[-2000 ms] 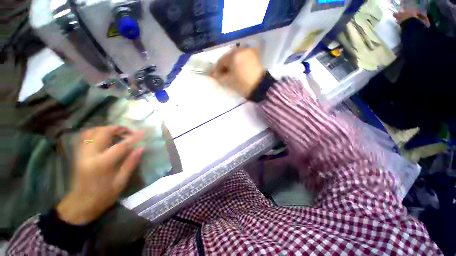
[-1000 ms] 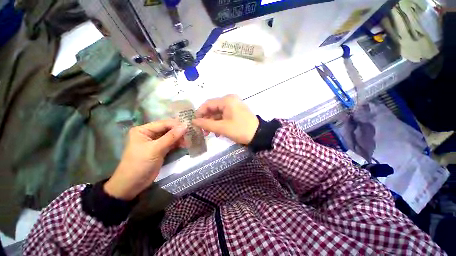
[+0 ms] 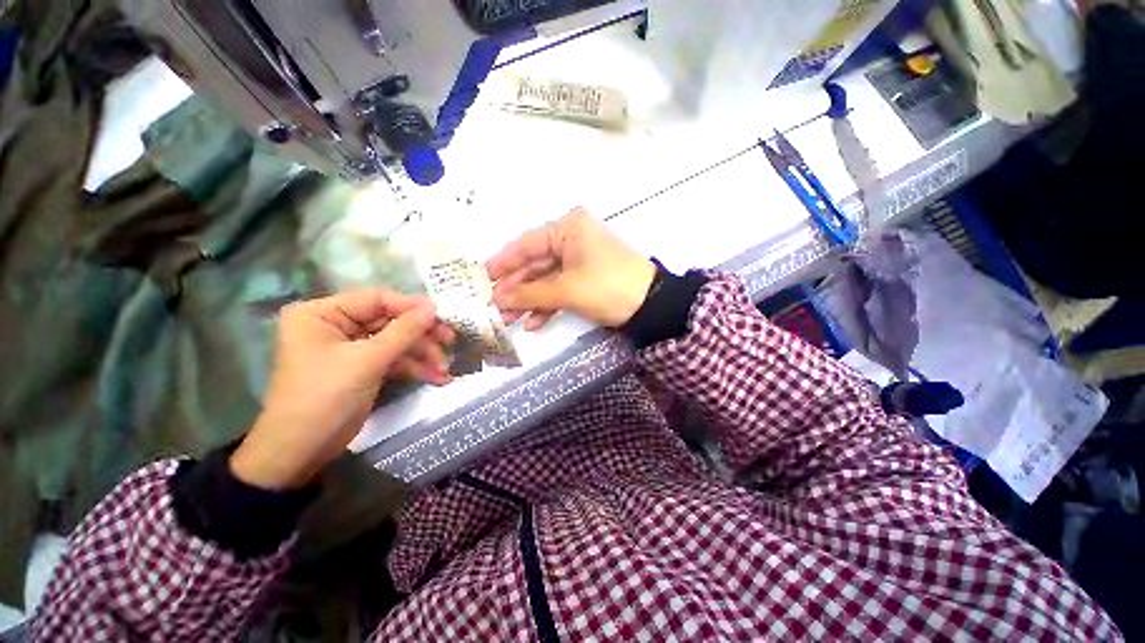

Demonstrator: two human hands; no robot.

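Note:
A pale printed care label (image 3: pixel 462 297) lies between my two hands, just in front of the needle area. My left hand (image 3: pixel 345 364) pinches its left side between thumb and fingers. My right hand (image 3: pixel 575 274) holds its right side with the fingertips. The mottled green fabric (image 3: pixel 214 289) spreads from the needle area to the left. The presser foot area of the sewing machine (image 3: pixel 399 126) is behind the label, with a round blue knob (image 3: pixel 423 165) beside it. Where the label meets the cloth is too bright to tell.
A cream label bundle (image 3: pixel 565 98) lies on the machine bed behind my right hand. Blue-handled thread snips (image 3: pixel 814 191) and a grey cloth strip (image 3: pixel 859 161) lie at the right. A measuring tape strip (image 3: pixel 502 396) runs along the front edge. Pale paper (image 3: pixel 1005 377) is below right.
Since one second ago the view has shifted slightly. Both hands still hold the label, which now shows paler, with its printed face spread wider. Earlier, my right hand was back near the label bundle.

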